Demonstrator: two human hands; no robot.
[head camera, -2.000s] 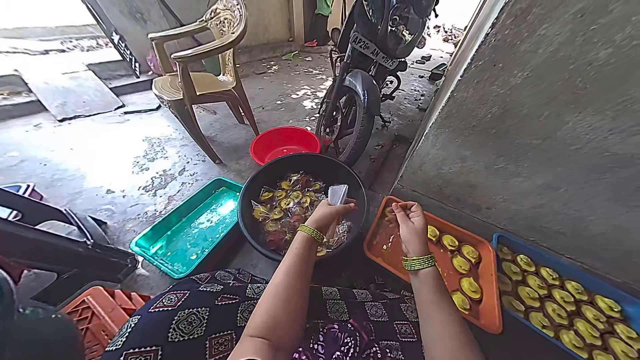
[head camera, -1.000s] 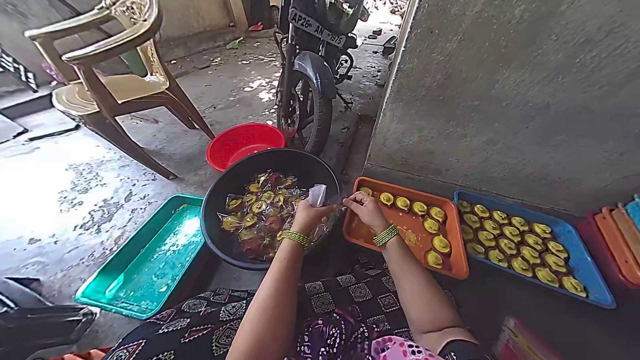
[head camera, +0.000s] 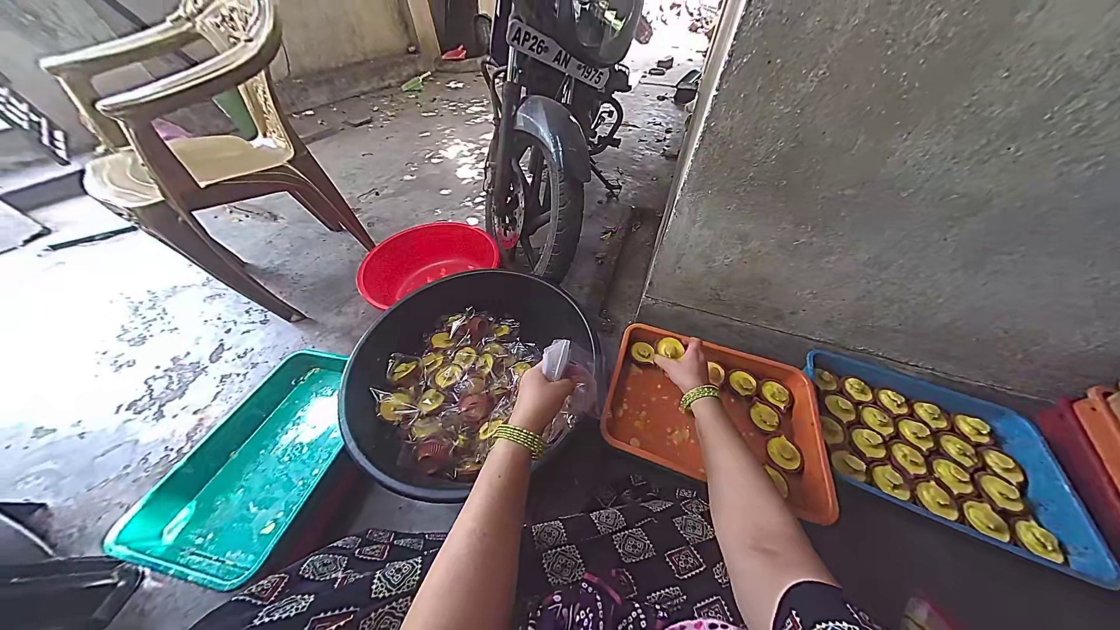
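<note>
My left hand (head camera: 541, 398) is closed on clear plastic bags (head camera: 556, 360) over the right side of a black tub (head camera: 367, 446). Inside the tub lie many small yellow-topped pieces in clear wrappers (head camera: 446, 376). My right hand (head camera: 687, 366) is over the far left part of an orange tray (head camera: 647, 420), its fingers on a yellow-topped cupcake-like piece (head camera: 669, 347). Several more such pieces (head camera: 743, 382) sit in that tray, mostly along its far and right sides. The fingers hide part of the touched piece.
A blue tray (head camera: 1072, 516) with rows of yellow-topped pieces lies at the right beside a concrete wall (head camera: 875, 175). A green tray (head camera: 254, 472) is left of the tub. Behind are a red basin (head camera: 429, 258), a motorcycle (head camera: 547, 140) and a plastic chair (head camera: 210, 157). Stacked trays (head camera: 1098, 429) stand far right.
My right hand has moved right, away from my left hand, onto a piece in the orange tray. My left hand still holds the bags over the tub.
</note>
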